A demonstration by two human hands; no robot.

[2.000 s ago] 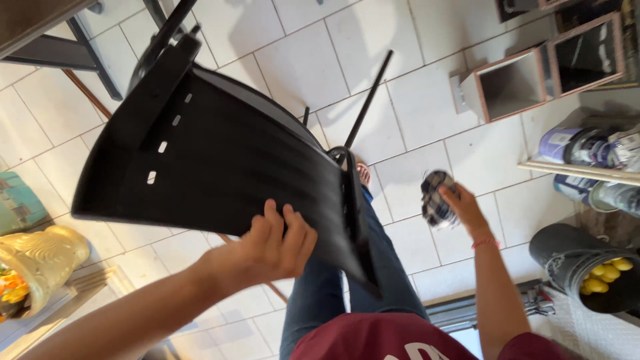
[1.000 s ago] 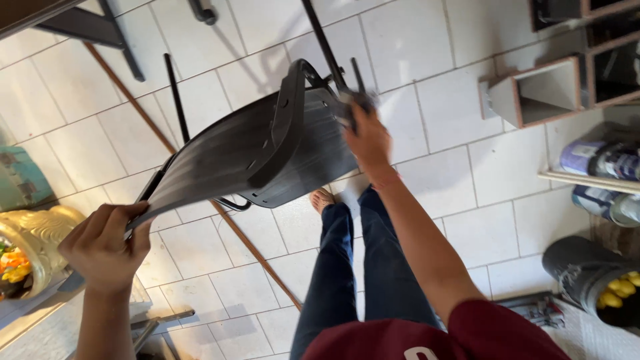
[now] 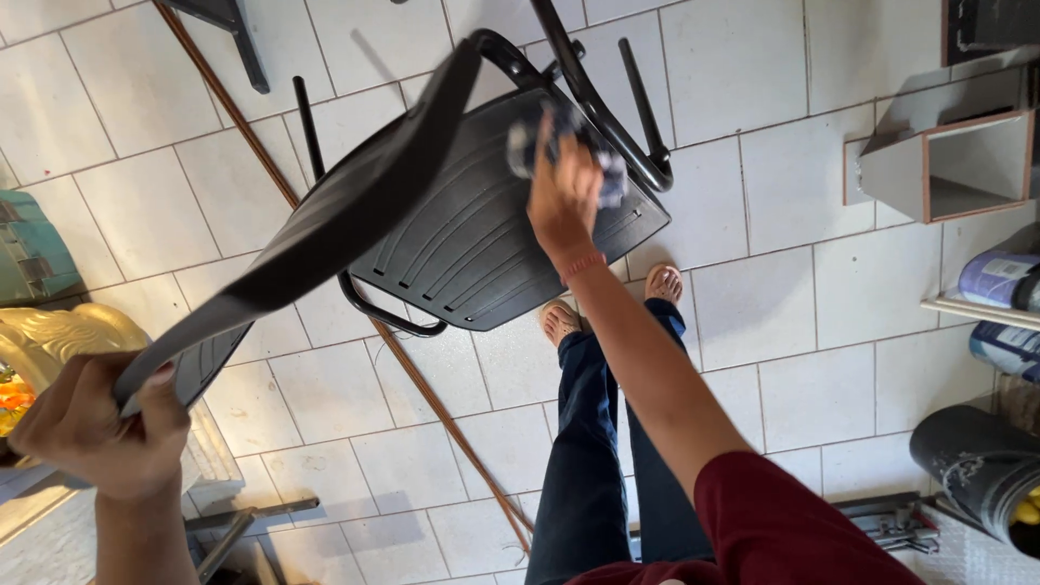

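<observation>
A black plastic chair [image 3: 479, 219] with a tubular metal frame hangs tilted above the tiled floor. At the lower left, my left hand [image 3: 110, 422] grips the edge of its curved backrest [image 3: 325, 236], thumb on one side and fingers on the other. My right hand [image 3: 569, 187], blurred, holds a crumpled dark and white cloth [image 3: 613, 175] against the ribbed seat, close to the curved frame tube [image 3: 593, 106]. The cloth is partly hidden by my fingers.
Long thin brown rods [image 3: 439, 406] lie across the floor tiles beneath the chair. An open box [image 3: 942, 166], paint cans [image 3: 999, 279] and a dark bucket [image 3: 967, 471] with yellow things stand at right. A gold ornate pot [image 3: 73, 333] stands at left.
The chair has been turned, so that its seat now faces me. My left hand has moved from the backrest's face to its edge at the lower left. The right hand has brought the cloth onto the seat.
</observation>
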